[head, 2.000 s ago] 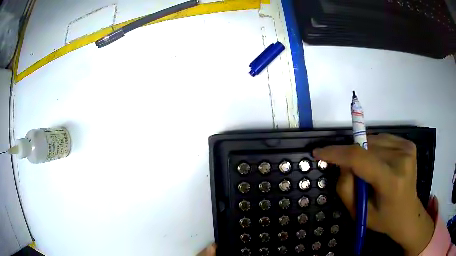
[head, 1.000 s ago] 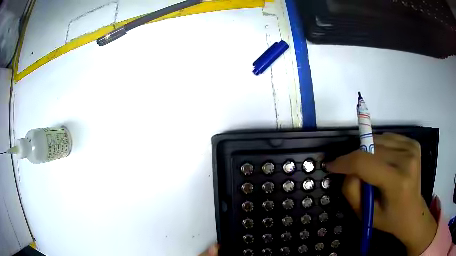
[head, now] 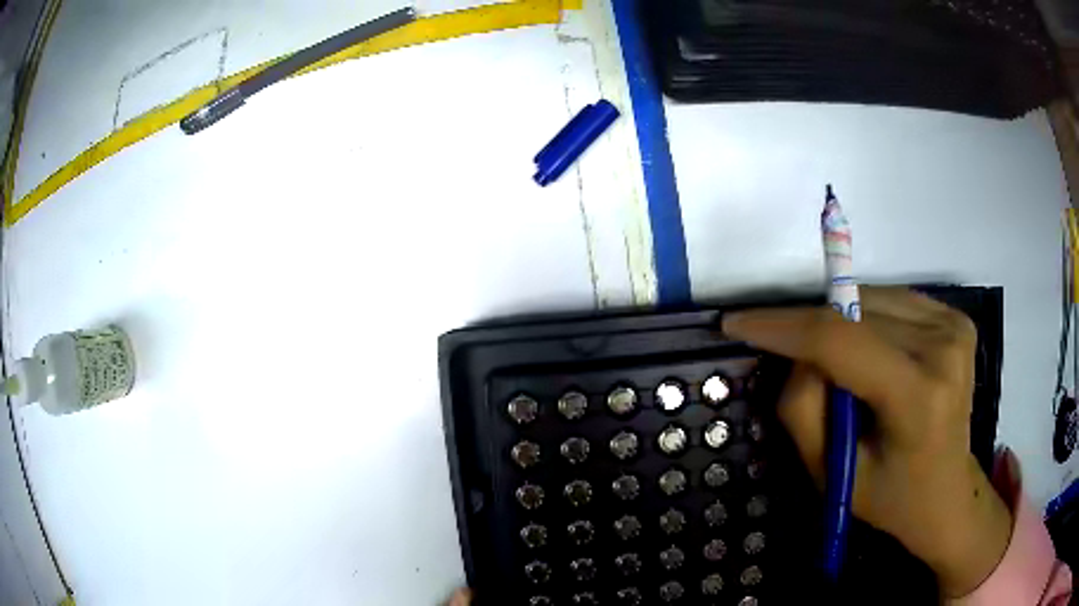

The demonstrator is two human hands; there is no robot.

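A black component tray (head: 592,346) lies at the lower centre and right, cut off by the bottom edge. Small round metal parts (head: 625,443) sit in rows in its pockets. My right hand (head: 905,403) is over the tray's right part and holds a blue marker pen (head: 841,456) between its fingers. The marker's dark tip points up, away from the tray's parts. My right index finger reaches to the tray's far rim. Only a fingertip of my left hand (head: 460,598) shows at the tray's left side by the bottom edge; its grip cannot be told.
A blue marker cap (head: 575,142) lies left of the blue tape (head: 658,189). A grey pen (head: 302,69) lies along the yellow tape (head: 112,154). A white bottle (head: 83,369) lies at the left. Black stacked trays (head: 828,59) stand at the far right. Dark loops (head: 1066,420) show at the right edge.
The whole view has shifted, so bottle, pen, cap and tray appear further left. My right index finger has moved from the first row of parts up to the tray's far rim. The marker stays in hand.
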